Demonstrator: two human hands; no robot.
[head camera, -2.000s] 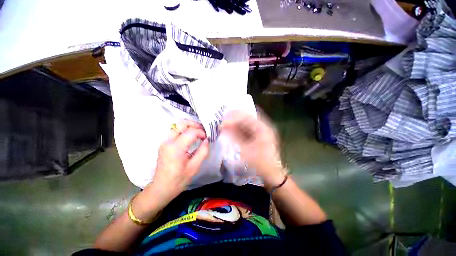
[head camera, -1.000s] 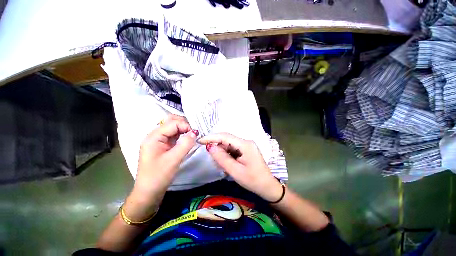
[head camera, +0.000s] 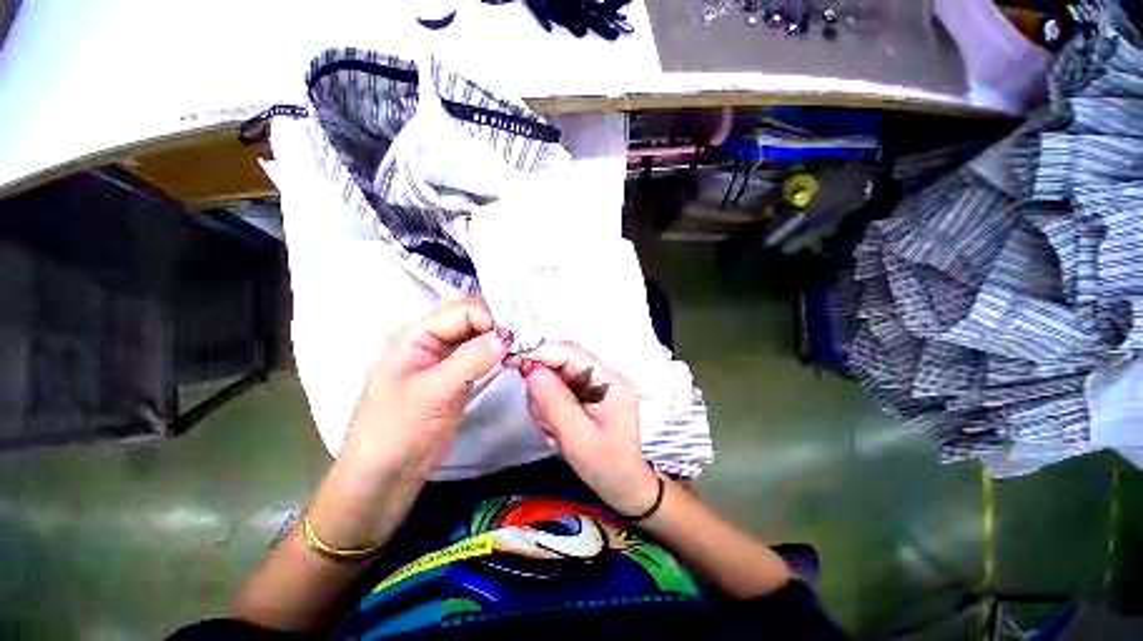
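A striped garment with white lining (head camera: 364, 326) lies over my lap and up over the table's front edge. Its black binding tape (head camera: 501, 122) shows at the top. My left hand (head camera: 433, 376) pinches the garment at its middle, thumb against forefinger. My right hand (head camera: 583, 420) is beside it, thumb and forefinger pinched together, its tips almost touching the left ones. Something tiny is between the fingertips, too small to tell. No needle or thread can be made out.
A white table (head camera: 188, 63) with a grey mat (head camera: 802, 63) is ahead, with black strips (head camera: 577, 15) and small shiny bits on it. A pile of striped garments (head camera: 990, 301) is at the right. A dark cabinet (head camera: 100, 313) stands at the left.
My right hand was blurred and moving two seconds ago; it has come to my left fingertips and stays there. The view has shifted slightly.
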